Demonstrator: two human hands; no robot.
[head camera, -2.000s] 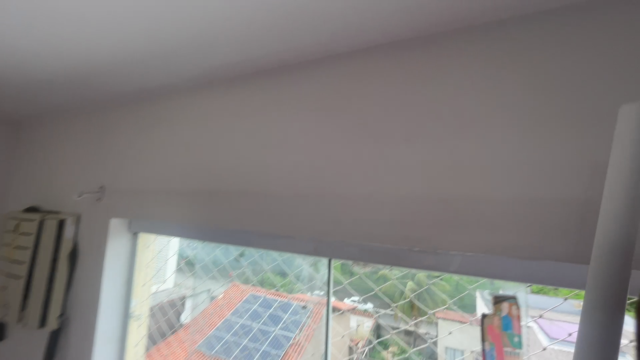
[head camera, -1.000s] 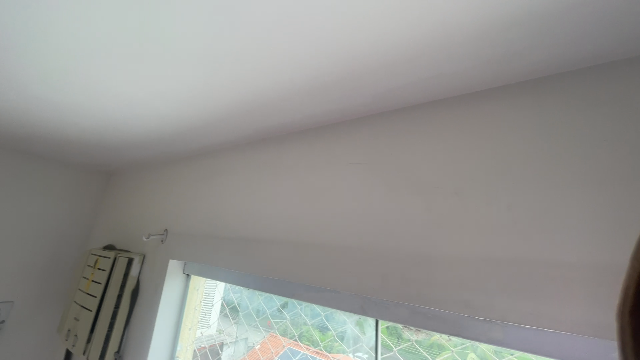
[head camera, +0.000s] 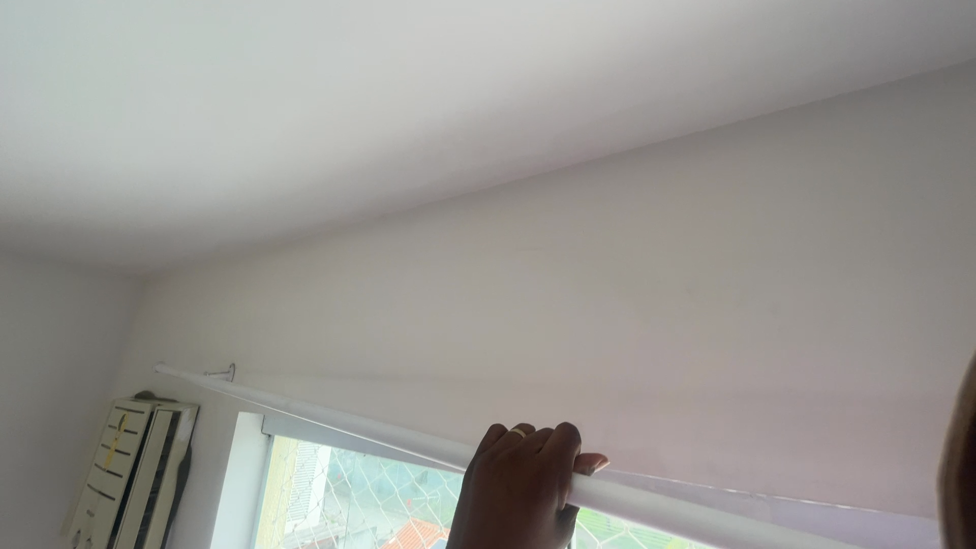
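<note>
My left hand (head camera: 526, 484), with a ring on one finger, is wrapped around a white rod (head camera: 343, 421) that looks like a curtain rod. The rod slants from the upper left down to the lower right, across the top of the window. Its far end lies at a small wall bracket (head camera: 229, 372) on the left and reaches a little past it. Whether it rests in the bracket cannot be told. My right hand cannot be made out; a blurred brown shape (head camera: 959, 465) stands at the right edge.
Behind the rod is a window (head camera: 381, 488) with netting outside and rooftops beyond. A pale slatted folded item (head camera: 126, 473) hangs on the wall (head camera: 610, 320) at the left. The sloping ceiling (head camera: 343, 114) spans the top.
My left hand and the long rod across the window have come into view. Two seconds ago a white tube stood upright at the right edge; the bracket then had no rod at it.
</note>
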